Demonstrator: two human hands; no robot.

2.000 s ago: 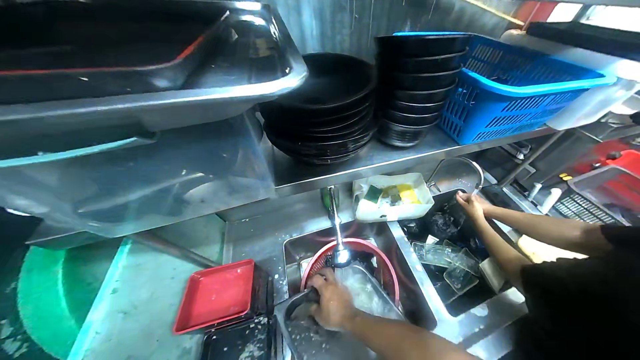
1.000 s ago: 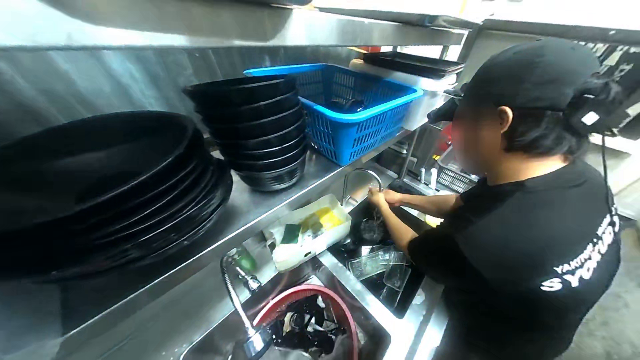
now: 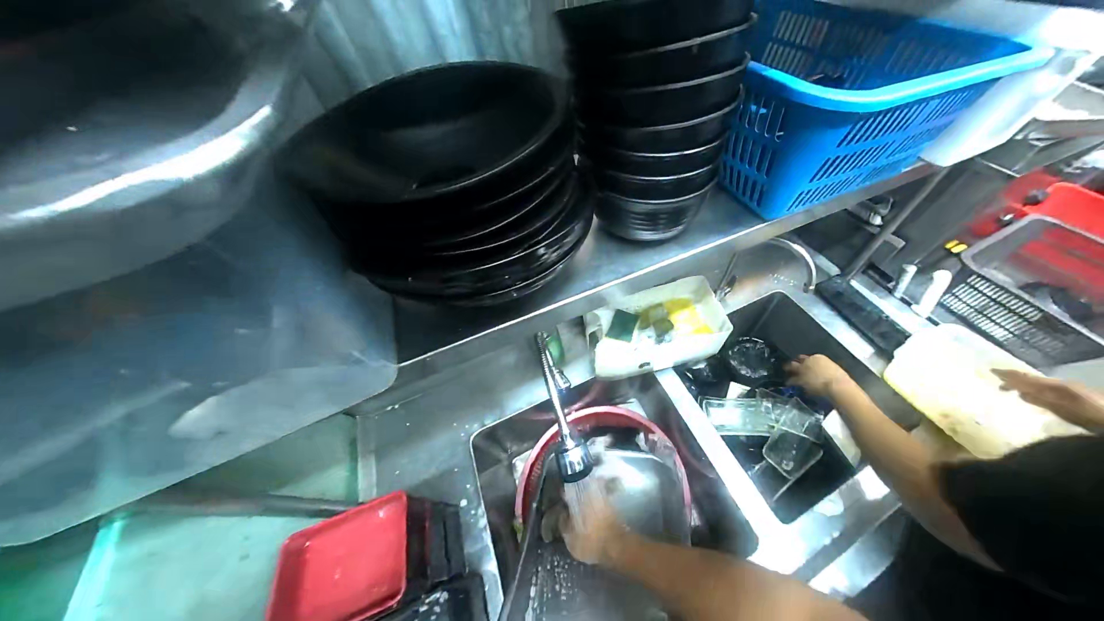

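My right hand (image 3: 595, 526) is blurred in the left sink, under the running tap head (image 3: 573, 461). It is over or touching a wet, dark-rimmed metal pan (image 3: 578, 582); whether it grips the pan is unclear. A red round basket (image 3: 602, 416) lies around and beneath, with a shiny, see-through surface inside it. My left hand is not in view. Beyond the divider, the right sink (image 3: 780, 302) holds clear containers (image 3: 792, 438) and a dark, shiny round dish (image 3: 750, 355).
A co-worker's hand (image 3: 815, 375) is over the right sink, the other near a pale board (image 3: 957, 388). Stacked black plates (image 3: 448, 147), bowls (image 3: 660, 129) and a blue basket (image 3: 862, 99) stand on the overhead shelf. A sponge tub (image 3: 660, 354) is behind; a red tray (image 3: 345, 561) lies left.
The view has swung back down to the sinks. The co-worker's hands, together at the right tap a second ago, are now apart. My right hand and the pan are in view again.
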